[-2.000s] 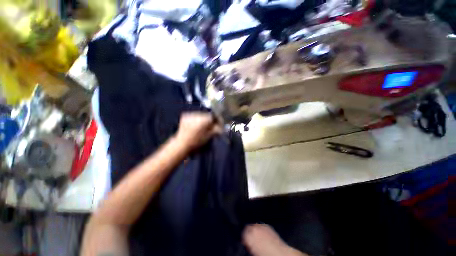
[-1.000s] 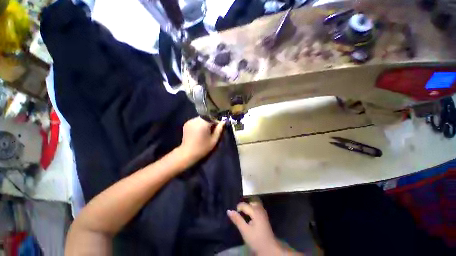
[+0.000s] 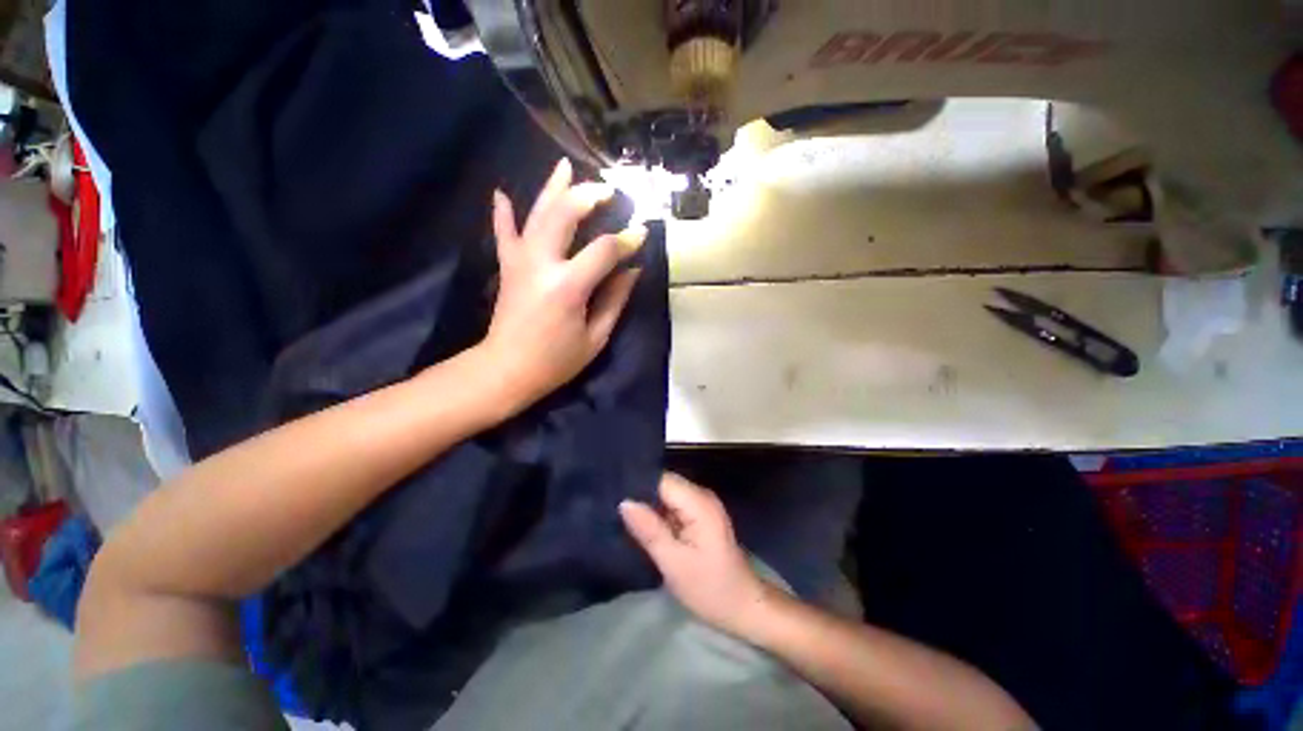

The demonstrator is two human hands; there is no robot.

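Note:
A large black garment piece [image 3: 343, 186] lies over the left of the table and hangs over the front edge to the lap. Its straight right edge runs up to the presser foot [image 3: 690, 194] of the sewing machine [image 3: 915, 50], beside a bright lamp spot. My left hand [image 3: 550, 293] lies flat on the cloth just left of the foot, fingers spread and fingertips near the bright spot. My right hand [image 3: 697, 550] is lower, at the cloth's right edge below the table front, with the edge between thumb and fingers.
Black thread snips [image 3: 1060, 333] lie on the cream table [image 3: 857, 357] right of the needle. A red basket [image 3: 1215, 557] with blue is at the lower right. Dark cloth [image 3: 1000, 586] hangs below the table. A red item [image 3: 77, 236] is at the far left.
The view has moved closer and tilted down to the needle area. My left hand has gone from closed on the cloth by the foot to spread flat. My right hand stays at the lower edge.

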